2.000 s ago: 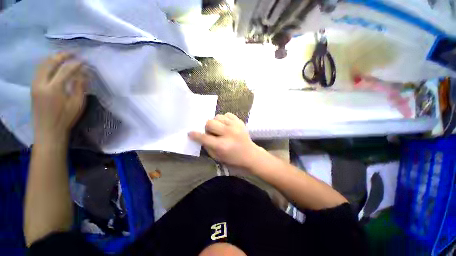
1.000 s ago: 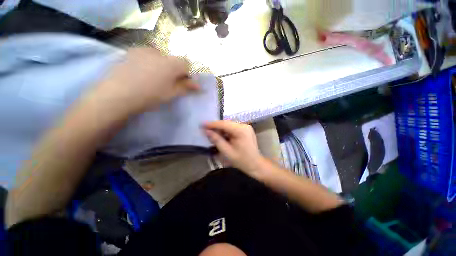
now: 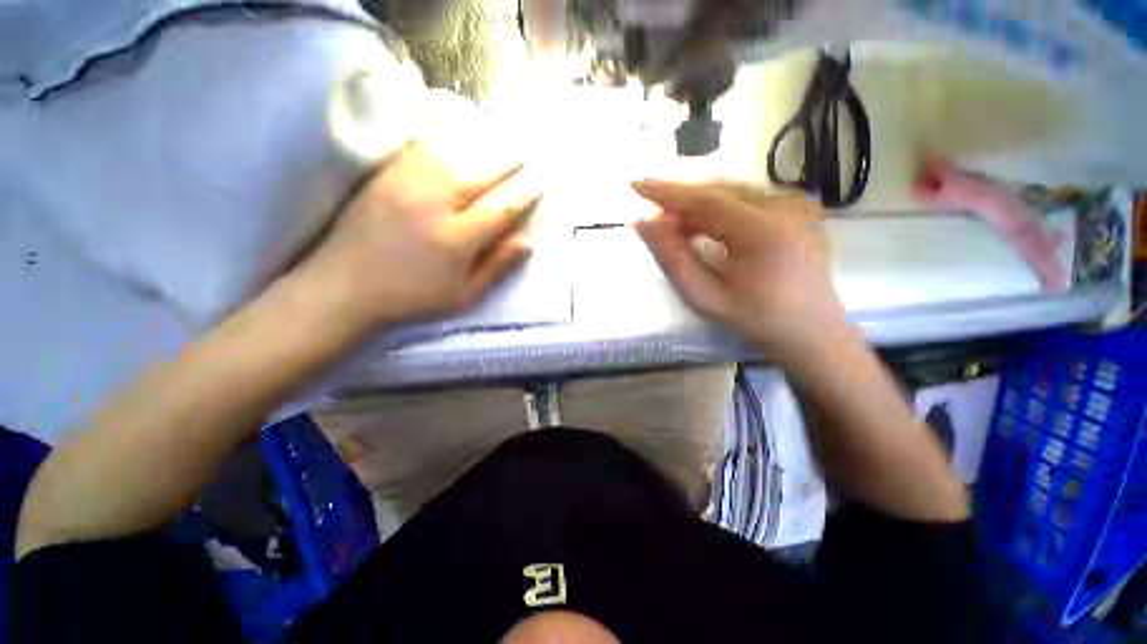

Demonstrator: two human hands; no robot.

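Note:
A large pale fabric panel [image 3: 189, 164] with a dark thin edge lies over the left of the machine table. My left hand [image 3: 440, 239] rests flat on its right part, fingers apart and pointing right. My right hand [image 3: 755, 258] is over the table right of it, thumb and index finger apart, with no cloth visible between them. Both sets of fingertips are just in front of the machine head's dark lower parts [image 3: 698, 120]. Lamp glare whites out the needle area and the fabric's edge there.
Black-handled scissors [image 3: 824, 157] lie right of the machine head. A pink cloth strip [image 3: 1000, 220] lies farther right, beside a tray of small shiny items [image 3: 1098, 245]. Blue crates stand below at left [image 3: 321, 491] and right [image 3: 1069, 459]. White layered pieces [image 3: 774, 466] are under the table.
My left hand has swept right and now lies on the panel near the needle area. My right hand has moved from the panel's front edge forward and right. The view has shifted.

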